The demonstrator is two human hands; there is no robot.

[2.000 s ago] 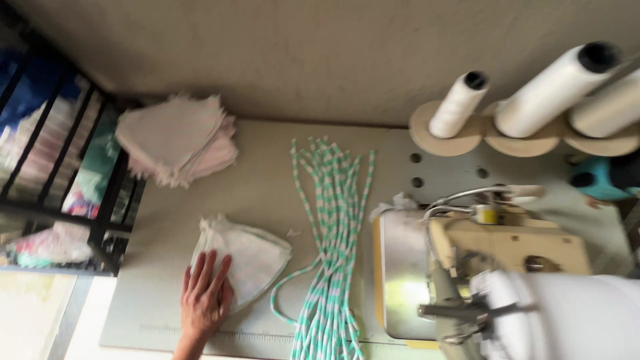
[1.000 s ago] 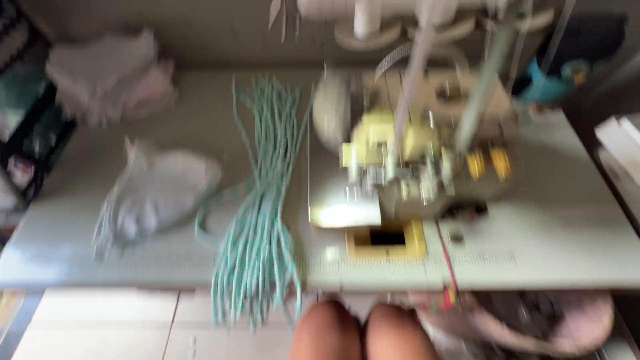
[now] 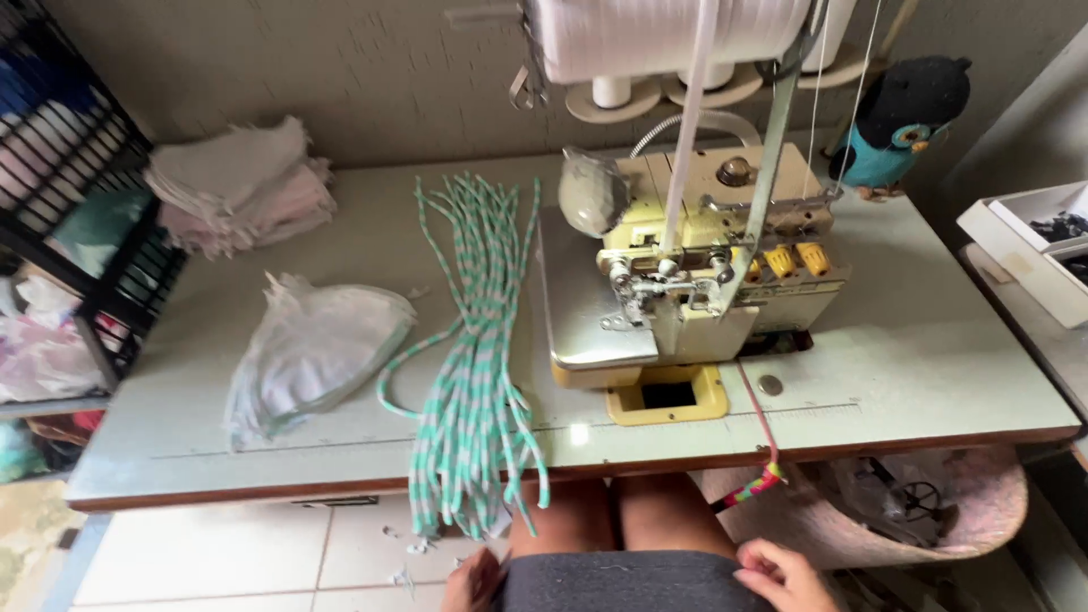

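Observation:
My left hand (image 3: 473, 581) is low in the view beside my thigh, at the edge of the dark grey cloth on my lap; its fingers are partly hidden. My right hand (image 3: 784, 578) rests at the other side of the cloth (image 3: 629, 582), thumb and fingers close to it. Whether either hand grips the cloth is unclear. Above them, a bundle of green-and-white striped cords (image 3: 480, 340) lies on the sewing table (image 3: 357, 463), its lower ends over the front edge. Left of it is a stack of white fabric pieces (image 3: 319, 348). An overlock sewing machine (image 3: 705, 246) stands right of the cords.
More fabric pieces (image 3: 242, 187) are piled at the back left, beside a black wire rack (image 3: 68, 161). A large white roll (image 3: 671, 34) hangs above the machine. An owl figure (image 3: 901, 127) stands at the back right, a white box (image 3: 1033, 246) farther right, and a bin (image 3: 960, 527) under the table.
My left hand has left the white fabric pieces, where it lay two seconds ago, and is now by my lap. My right hand has come into view. The view has shifted down and right.

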